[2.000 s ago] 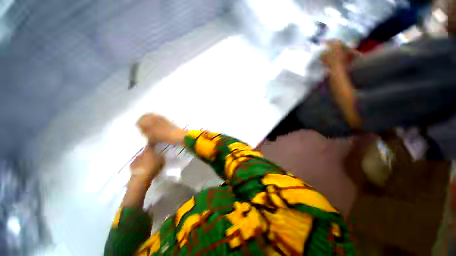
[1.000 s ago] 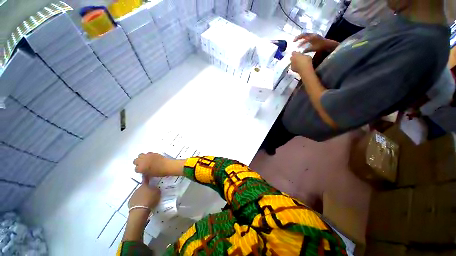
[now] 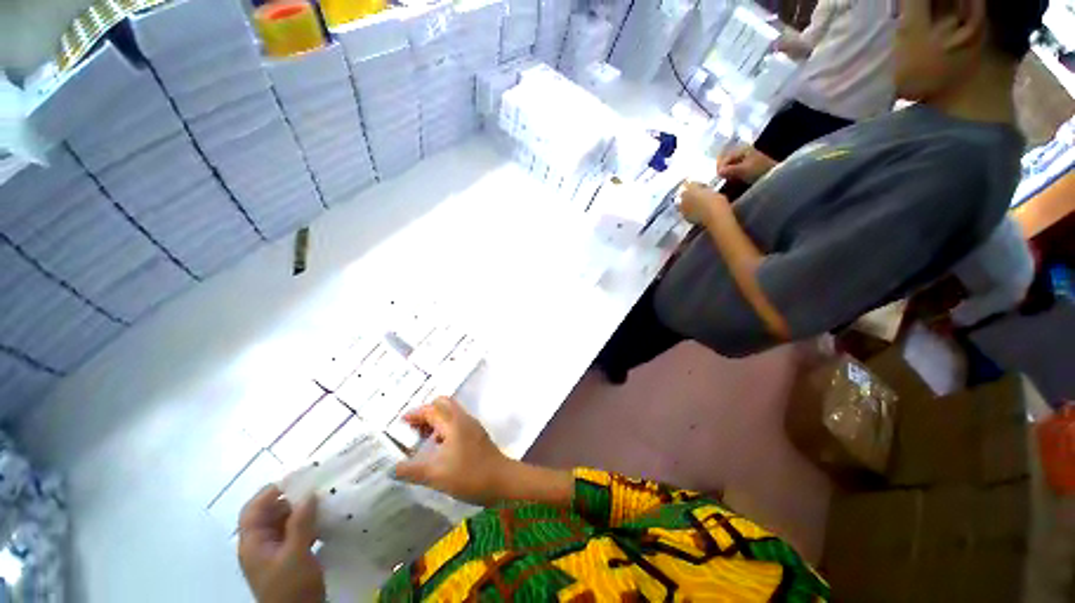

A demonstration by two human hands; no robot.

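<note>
Small white cartons [image 3: 309, 431] lie in tight rows on the white table, with dark gaps between them and small dots and print on some. A pale label sheet [image 3: 365, 492] with faint print and dark dots spans between my hands, over the near cartons. My left hand [image 3: 281, 544] holds its left side, with the fingers curled. My right hand [image 3: 454, 457] pinches at its upper right corner; whether a loose label is between the fingertips cannot be told. A small grey-white piece [image 3: 398, 344] lies on the cartons.
Tall walls of stacked white boxes [image 3: 236, 130] line the far side, with orange tape rolls [image 3: 289, 28] on top. A dark bar [image 3: 301, 251] lies on the table. Grouped boxes [image 3: 554, 124] stand near a worker in grey [image 3: 849, 224]. Brown cartons [image 3: 931, 471] are on the floor at right.
My hands were close together over the cartons and have moved apart and nearer to me, with the sheet now spread between them. The view has shifted. The neighbouring worker's hands have moved.
</note>
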